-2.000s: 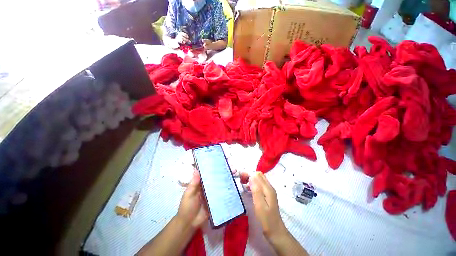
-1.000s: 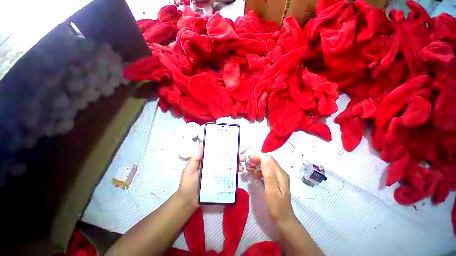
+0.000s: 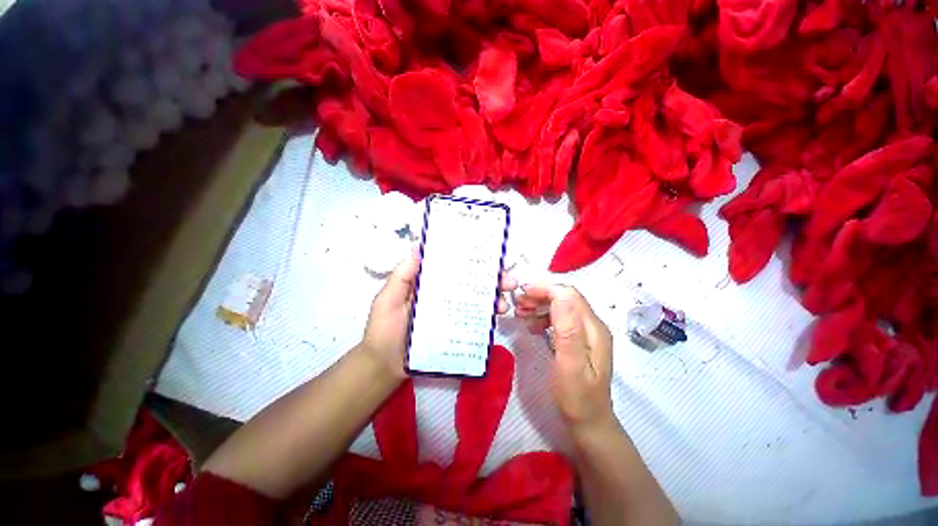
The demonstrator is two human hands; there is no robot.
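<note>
A smartphone [image 3: 459,288] with a dark edge and a lit white screen with lines of text is held upright over the table. My left hand [image 3: 393,321] grips it from the left side, with fingertips showing at its right edge. My right hand [image 3: 576,354] is just right of the phone, fingers curled, thumb and index close together; whether something thin is between them cannot be seen. A red plush piece [image 3: 483,426] with two long pointed ends lies below the phone, near my body. White pompoms [image 3: 389,241] lie behind the phone, washed out by glare.
A heap of red plush pieces [image 3: 576,113] spans the far table and right side. An open carton [image 3: 175,257] of white balls stands at left. A small tan-and-white packet [image 3: 245,300] and a clear packet with dark label [image 3: 658,325] lie on the white sheeting. More red pieces [image 3: 152,475] show lower left.
The view has tilted down; the person opposite and the printed box have left the picture, and more of the near plush piece shows. The phone has turned more upright, still in my left hand.
</note>
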